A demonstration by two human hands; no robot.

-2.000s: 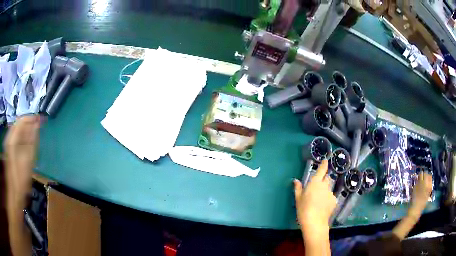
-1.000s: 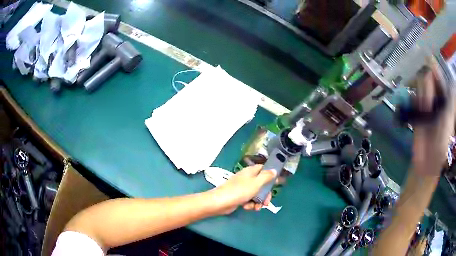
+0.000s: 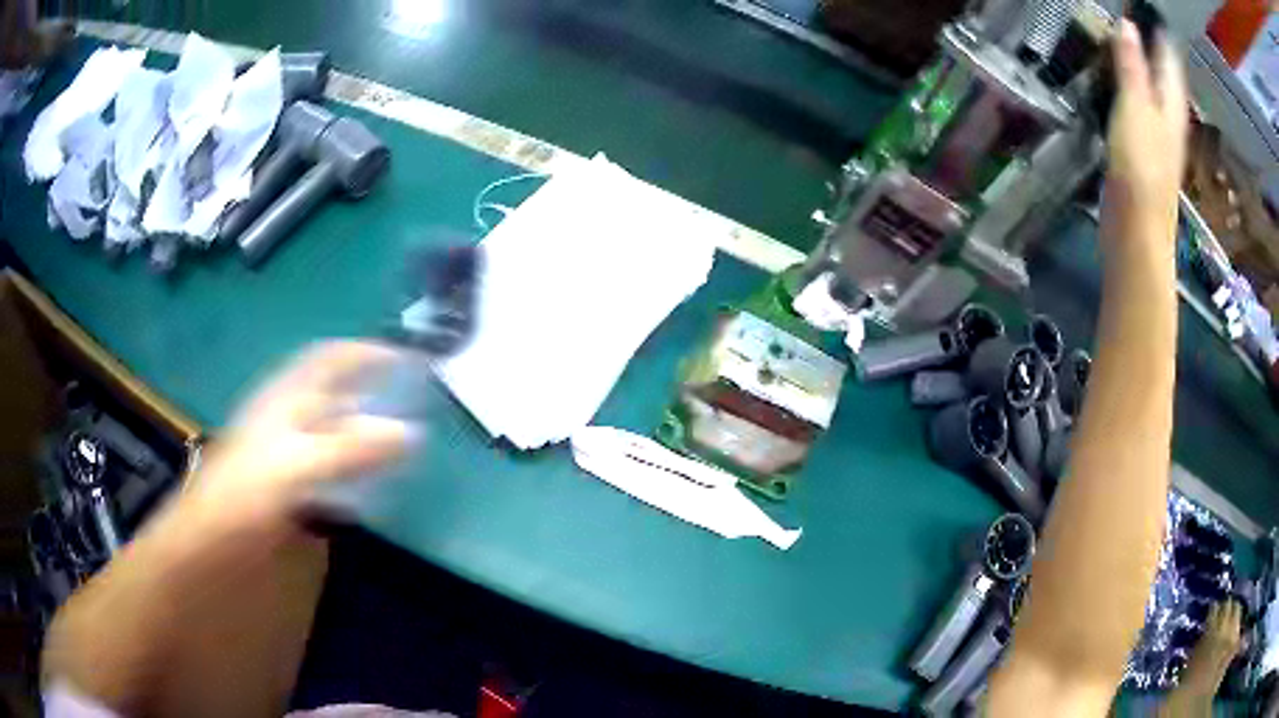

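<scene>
My left hand (image 3: 330, 421), blurred, is closed around a dark grey appliance housing (image 3: 446, 288) left of the stack of white sheets (image 3: 582, 302). My right hand (image 3: 1147, 98) is raised at the upper right beside the hand press (image 3: 905, 225); its fingers are at a dark part that looks like the lever grip. The press base with fixture block (image 3: 765, 393) carries no housing. A whitish tip shows under the press head. A white strip (image 3: 680, 484) lies in front of the base.
Loose grey housings (image 3: 989, 421) are piled right of the press, partly behind my right forearm. White-wrapped housings (image 3: 176, 147) lie far left. A cardboard box (image 3: 105, 351) of housings stands lower left. Another person's hand (image 3: 1217, 652) is by a shiny clear bag (image 3: 1178, 575) at lower right.
My left hand has carried the housing from under the press head to the left, past the white sheets. My right hand has moved up and slightly left. The view has shifted a little.
</scene>
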